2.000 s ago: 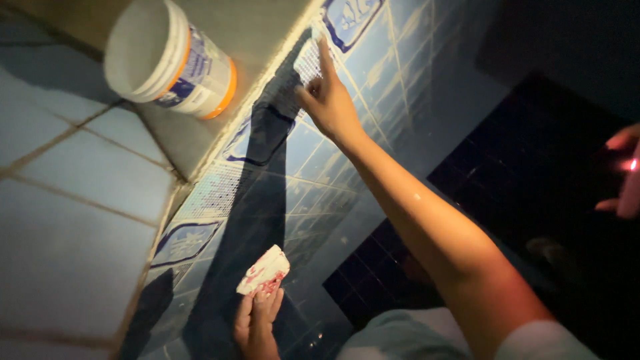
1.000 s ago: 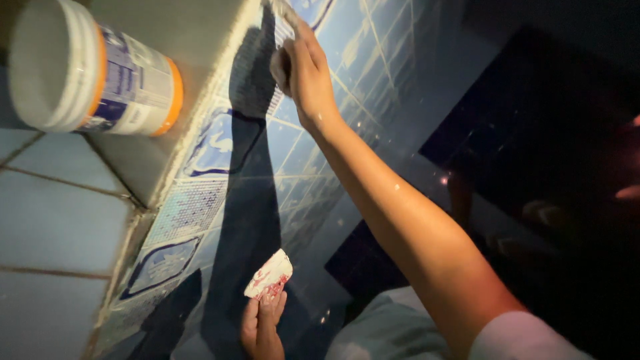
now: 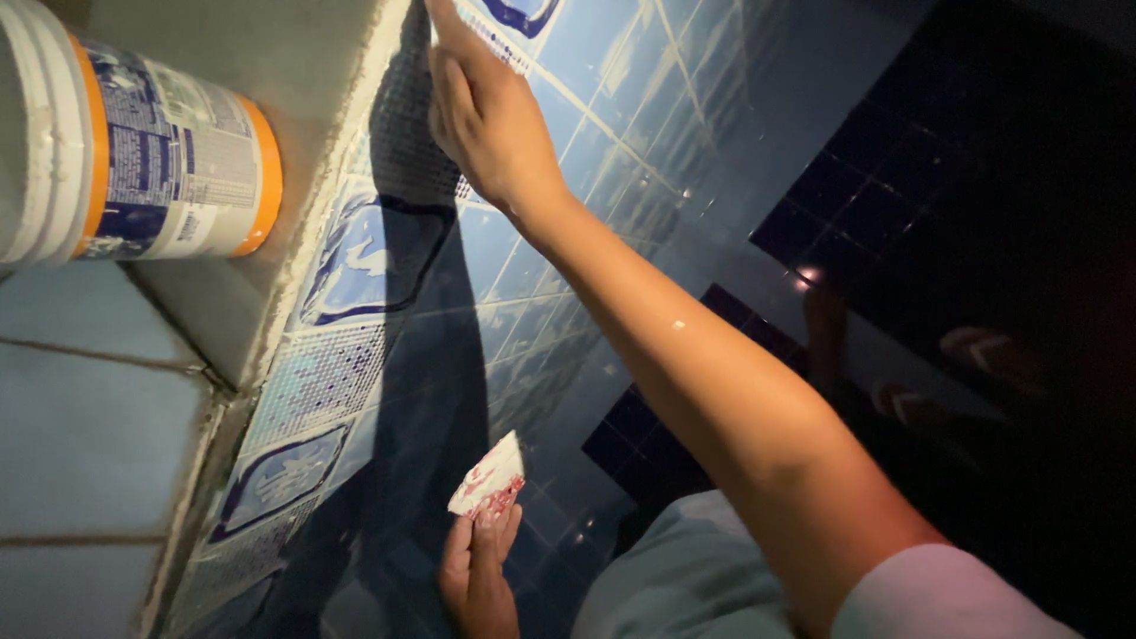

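My right hand (image 3: 493, 115) reaches to the top edge of the view, its index finger stretched along the upper edge of the blue patterned wall tiles (image 3: 382, 253). The other fingers are bent, and the index fingertip is cut off by the frame. Nothing shows held in that hand. Low in the middle, my left hand (image 3: 484, 568) pinches a small flat piece smeared with white paste (image 3: 493, 479), with reddish patches on it. This piece is held upright, apart from the tiles. A rough whitish strip of filler (image 3: 333, 177) runs along the tile edge beside my right hand.
A white plastic bucket with orange bands (image 3: 200, 160) stands on the grey ledge (image 3: 266, 44) at upper left. Larger pale blue tiles (image 3: 89, 435) lie below it. Dark blue tiles (image 3: 870, 177) and, in shadow, sandalled feet (image 3: 994, 355) show at right.
The view has shifted, with the bucket now further left. Another person's hand with a small red glow, at the right edge two seconds ago, is out of view. My left hand still holds the smeared piece.
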